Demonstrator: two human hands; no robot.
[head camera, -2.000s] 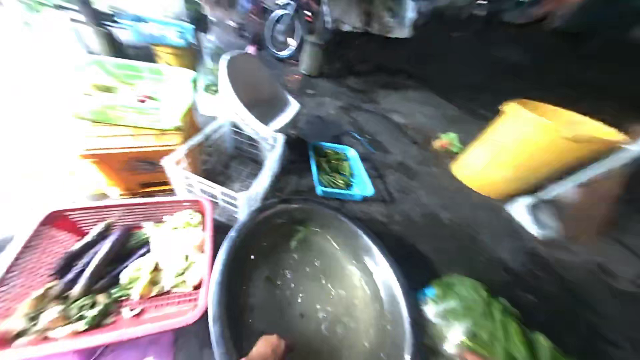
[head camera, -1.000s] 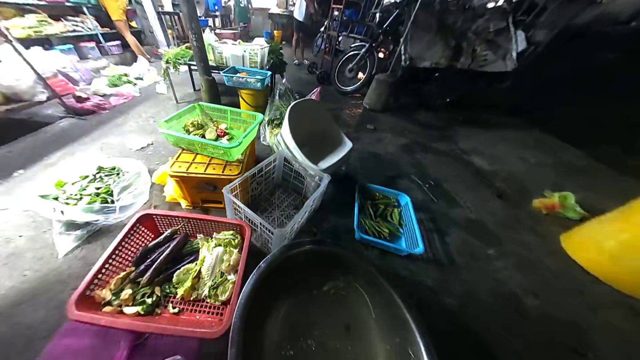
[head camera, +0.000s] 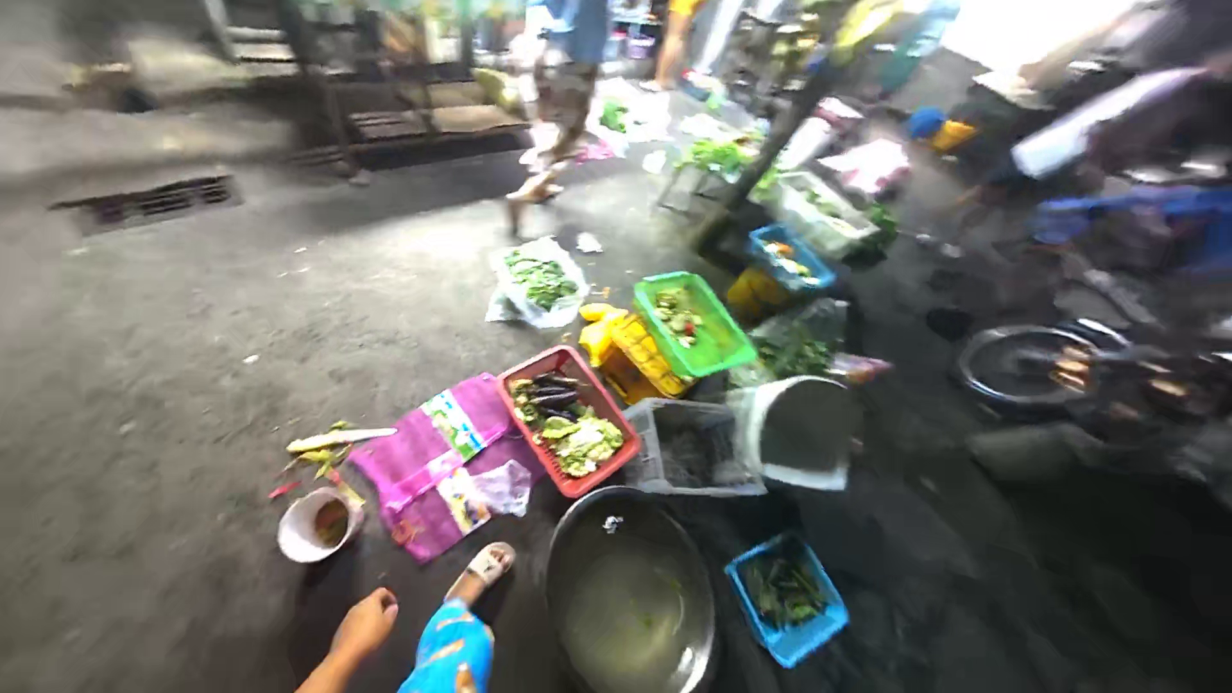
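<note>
My left hand hangs over the dark ground at the lower left, with curled fingers and nothing visible in it. Close to it are a white tub with brownish contents and a knife beside vegetable scraps. Right of my knee, a large metal basin holds cloudy water. A red plastic basket with eggplants and leafy vegetables stands behind the basin, next to a magenta mesh sack on the ground. A blue basket of green vegetables is right of the basin. My right hand is not clearly visible.
Behind the red basket stand a green basket on a yellow crate, a white plastic crate and a tipped white bucket. Leafy greens lie on a plastic bag. A person walks in the background; a motorcycle wheel is at right.
The view has swung far to the left, bringing in the white tub, knife and mesh sack. A hand seen at the basin's near rim two seconds ago is no longer there.
</note>
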